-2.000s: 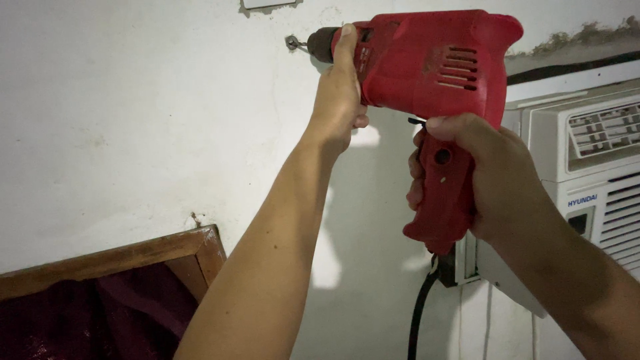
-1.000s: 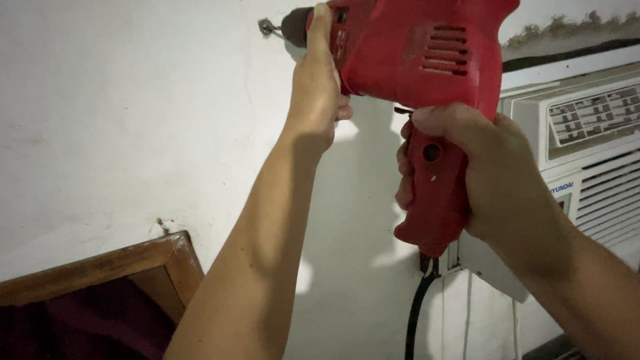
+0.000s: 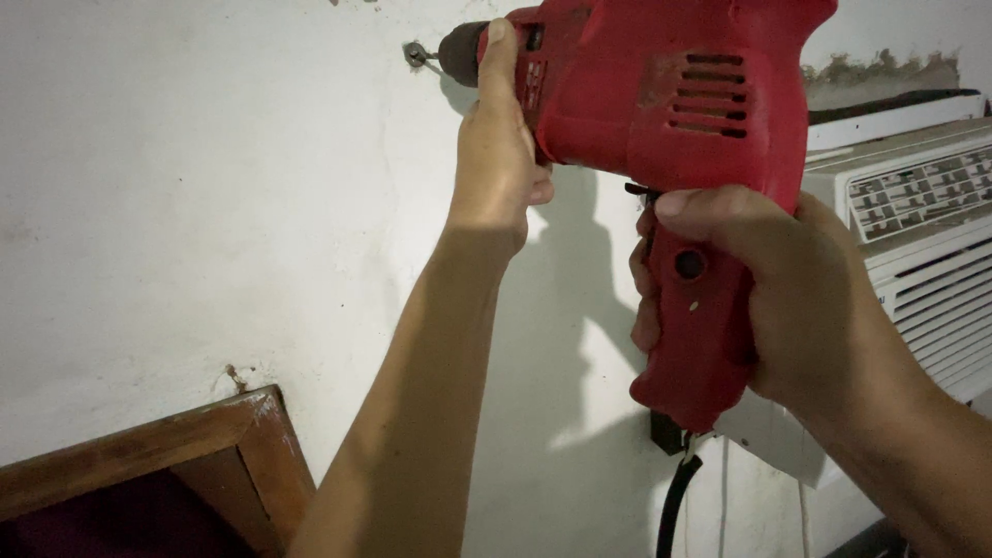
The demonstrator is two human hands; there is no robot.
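A red corded power drill [image 3: 604, 93] spans the upper middle of the view, its black chuck [image 3: 463, 54] pointing left. The short bit or fitting in the chuck meets a round metal piece [image 3: 415, 54] at the wall. My left hand [image 3: 500, 139] grips the front of the drill body just behind the chuck, thumb up along its side. Around the pistol handle my right hand [image 3: 744, 263] is wrapped, close to the trigger. Below the handle hangs a black power cord [image 3: 679, 504]. Whether the bit is turning cannot be told.
A white wall [image 3: 232, 194] with stains and small chips fills the left and middle. At lower left is the corner of a wooden frame [image 3: 267, 418] with dark purple cloth inside. A window-type air conditioner [image 3: 930, 256] juts out at the right, close to my right forearm.
Both hands keep their hold on the drill, and its tip stays at the same metal piece on the wall. The view has shifted somewhat and the drill looks larger in it.
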